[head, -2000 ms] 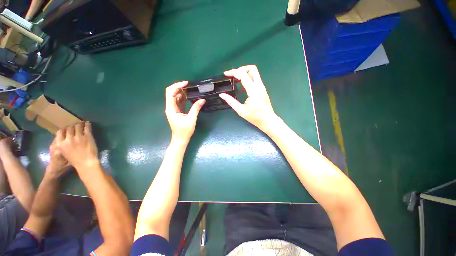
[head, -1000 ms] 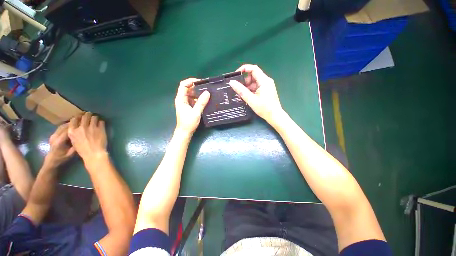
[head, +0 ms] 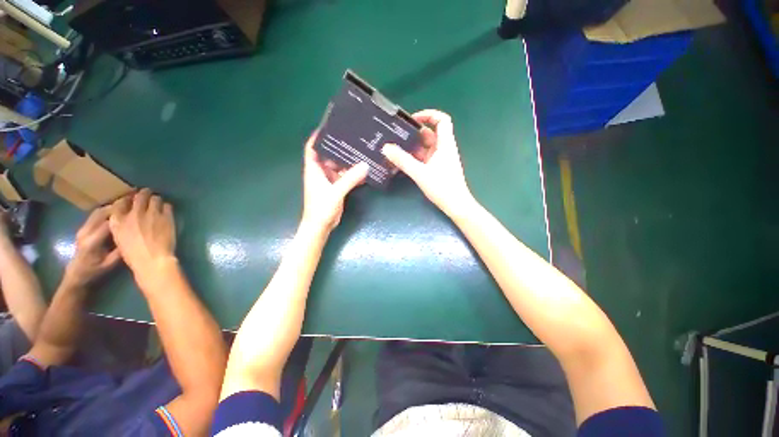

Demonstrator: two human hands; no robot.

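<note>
A black retail box [head: 354, 128] with small white print is held up over the green bench, turned at an angle, its printed face towards me. My left hand [head: 325, 188] grips its lower left side with the thumb on the bottom edge. My right hand [head: 434, 162] grips its right side with the thumb on the printed face. A narrow slot with a light grey patch shows along the upper right edge. The box's contents are hidden.
On the left, another person's hands [head: 137, 226] are by an open brown box [head: 85, 175]. A wooden-cased audio unit [head: 171, 34] stands at the back left. Blue bins [head: 615, 77] and a trolley frame [head: 739, 348] are on the right.
The box was held with its narrow slot edge up, then tipped to show its printed face. Now it is turned clockwise and raised at its left side, still in both hands.
</note>
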